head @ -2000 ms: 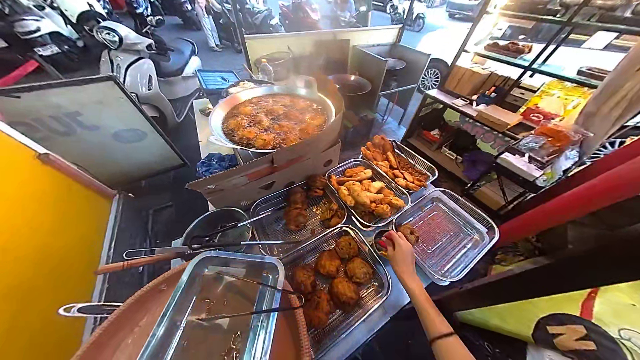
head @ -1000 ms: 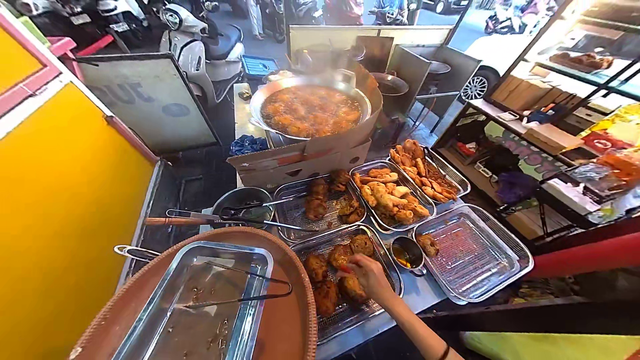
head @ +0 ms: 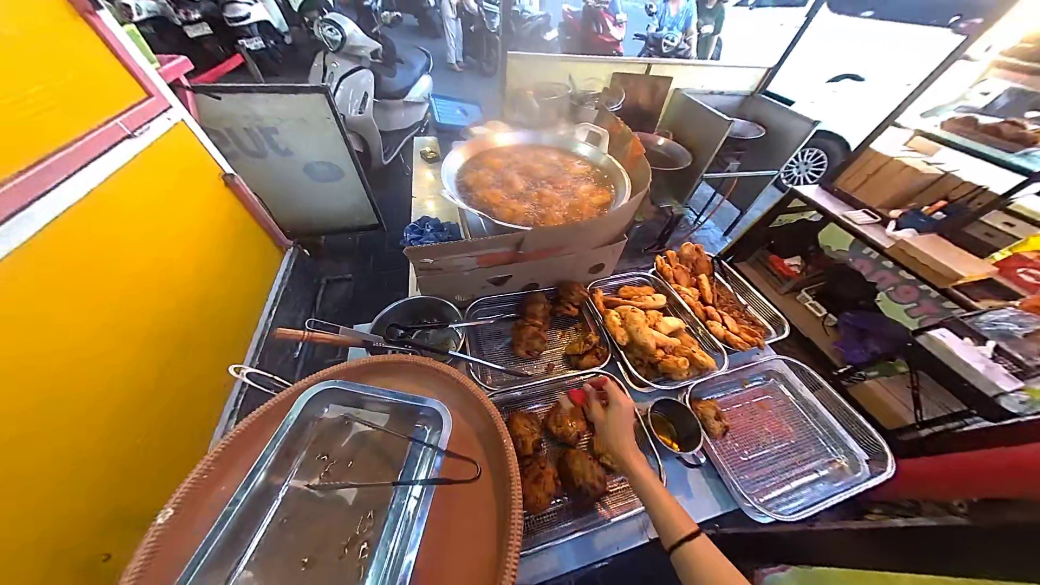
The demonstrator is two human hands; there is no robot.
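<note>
My right hand reaches in from the lower right over a wire-lined metal tray of round, browned fried pieces. Its fingers are closed on a small red thing, just above the pieces at the tray's far side; what it is cannot be made out. Beside the wrist, on the right, stands a metal cup with some orange-yellow stuff inside. A single fried piece lies at the left edge of a further tray. My left hand is not in view.
Behind are trays of golden fritters, longer fried pieces and darker pieces. A steaming wok of frying food stands behind cardboard. At left, wire tongs lie in a metal tray on a round brown basin.
My right hand has moved left from beside the right-hand tray to over the round fried pieces, with the small red thing in its fingers. The metal cup now shows. The view has shifted.
</note>
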